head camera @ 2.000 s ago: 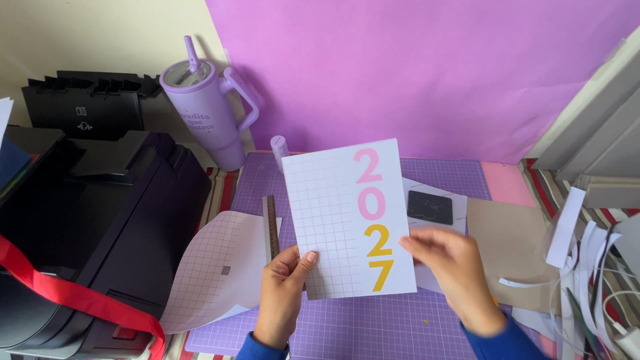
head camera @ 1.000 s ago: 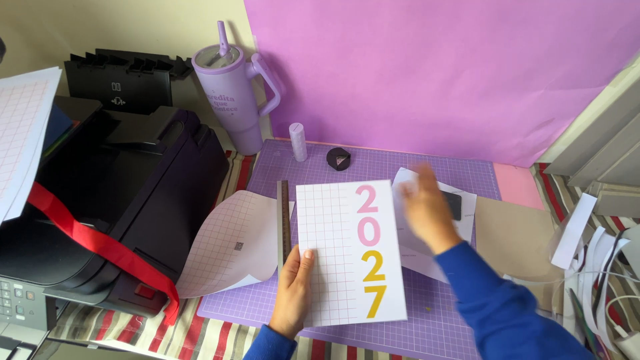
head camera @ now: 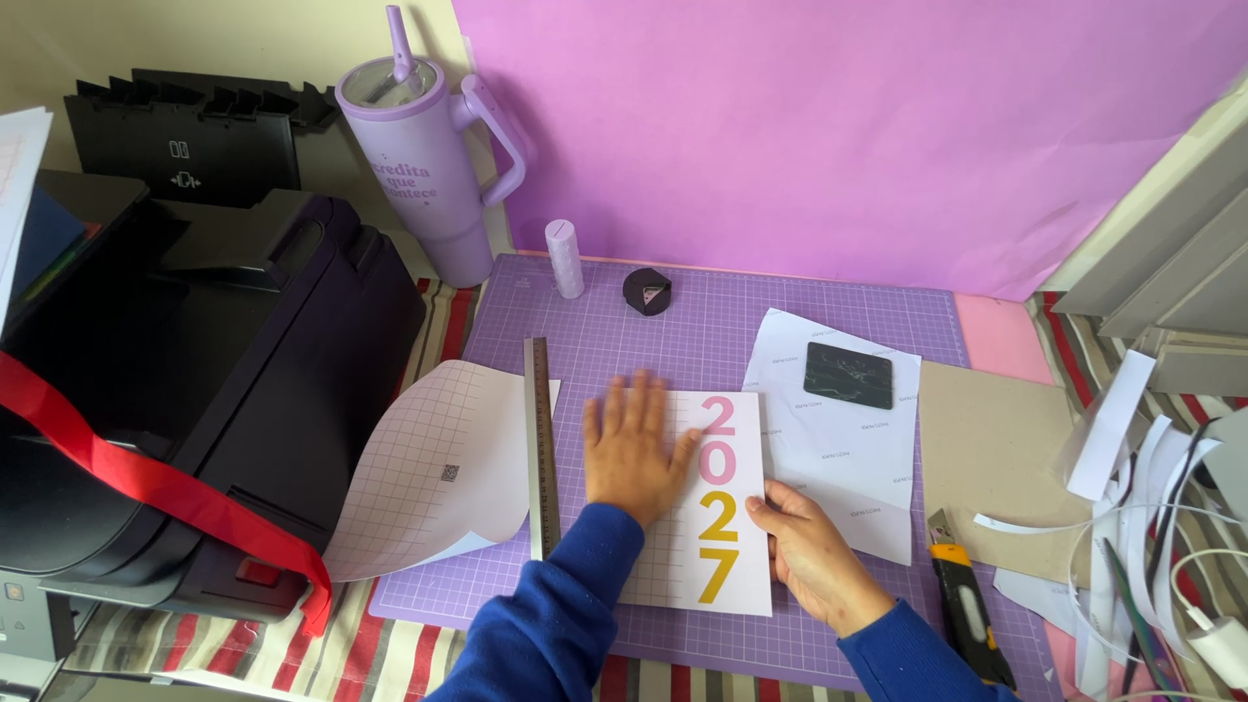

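A white card-like sheet or cover point(head camera: 736, 546) with a grid on its left part and pink and gold numerals lies on the purple cutting mat point(head camera: 643, 341). My left hand point(head camera: 639, 453) rests flat on its upper left part, fingers spread and slightly blurred. My right hand point(head camera: 814, 556) pinches its right edge between thumb and fingers. Left of it are a metal ruler point(head camera: 540, 448) and a curled grid-printed sheet point(head camera: 439, 468). To the right, a dark rectangular card point(head camera: 848, 374) sits on white paper point(head camera: 829, 458) bearing faint writing.
A black printer point(head camera: 292, 322) with a red ribbon point(head camera: 175, 487) stands at left. Behind are a lilac tumbler point(head camera: 419, 166), a lilac tube point(head camera: 565, 258) and a small black round item point(head camera: 647, 292). At right lie a utility knife point(head camera: 965, 604), greyboard point(head camera: 1004, 448) and paper strips point(head camera: 1111, 546).
The numbered piece, held up two seconds ago, now lies on the mat. My left hand has moved from its lower left edge onto its face. My right hand, raised off it one second ago, grips its right edge.
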